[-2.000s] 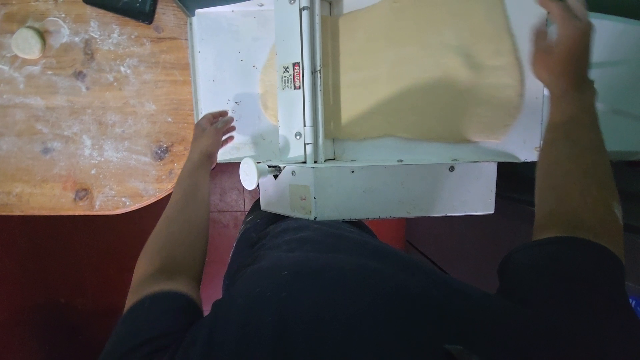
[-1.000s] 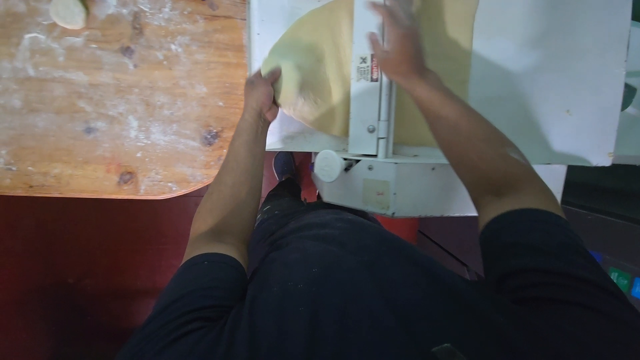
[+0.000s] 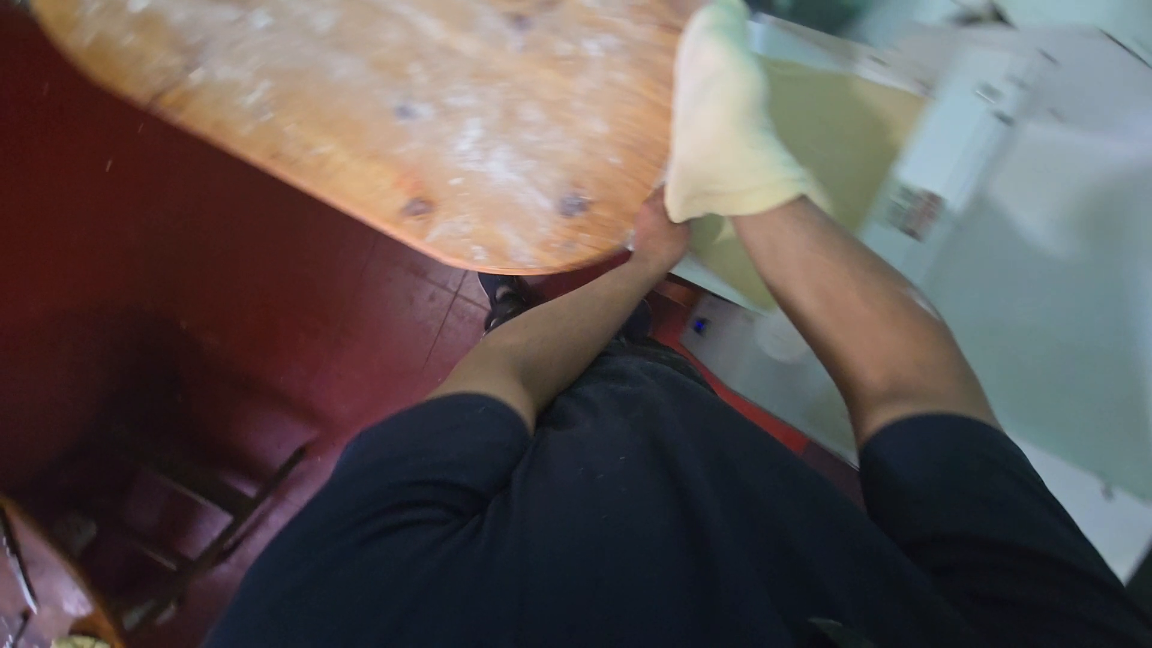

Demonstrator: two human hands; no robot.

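Observation:
A sheet of pale dough hangs folded over my right hand, which it covers, so my right fingers are hidden. More of the dough lies flat on the white dough sheeter, left of its crossbar. My left hand is at the sheet's lower left edge, by the corner of the table; its fingers are partly hidden and blurred, and whether they grip the dough is unclear.
A wooden table dusted with flour spans the upper left, its rounded edge near my left forearm. Below lies a red tiled floor. A stool or frame and another wooden surface edge are at the lower left.
The dough, lying flat on the sheeter a second ago, is now partly lifted over my right hand. That hand has moved left from the crossbar. The view has swung left and tilted.

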